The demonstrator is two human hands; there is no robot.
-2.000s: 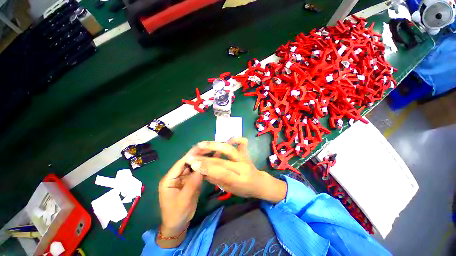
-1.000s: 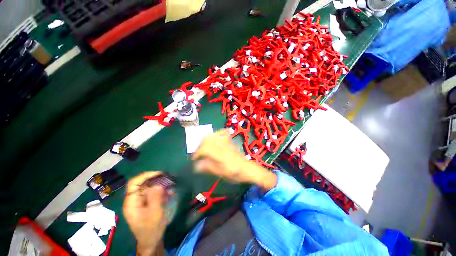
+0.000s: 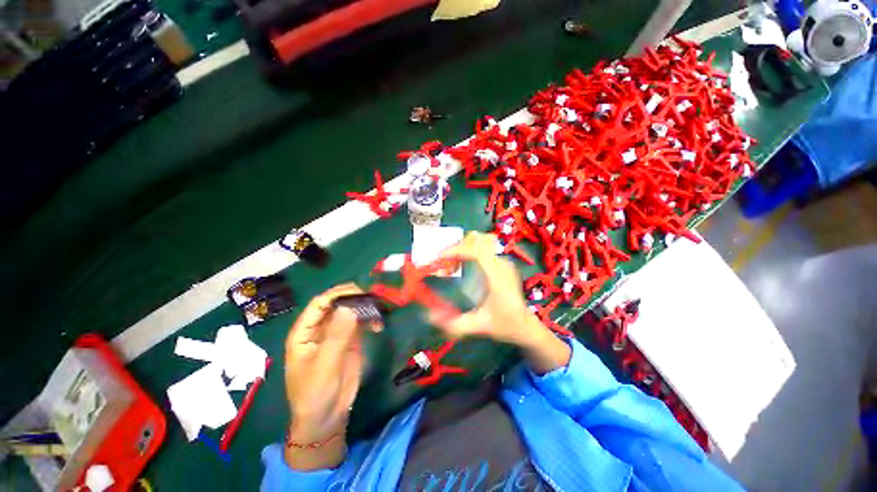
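Observation:
My left hand holds a black module in its fingertips, in front of my chest. My right hand holds a red spring clamp just right of the module; the clamp is blurred, and I cannot tell whether it touches the module. Another red clamp lies on the green bench near my body with a dark block at its jaws. A small labelled bottle stands beyond my hands, with a white square partly hidden by my right hand.
A large heap of red clamps lies at right. Black and gold modules lie at left. White papers and a red-rimmed box are lower left. A white-topped tray stands at lower right.
My right hand, blurred and without a visible clamp a second ago, now holds a red clamp near my left hand. The camera view has shifted. A dark block now shows at the bench clamp.

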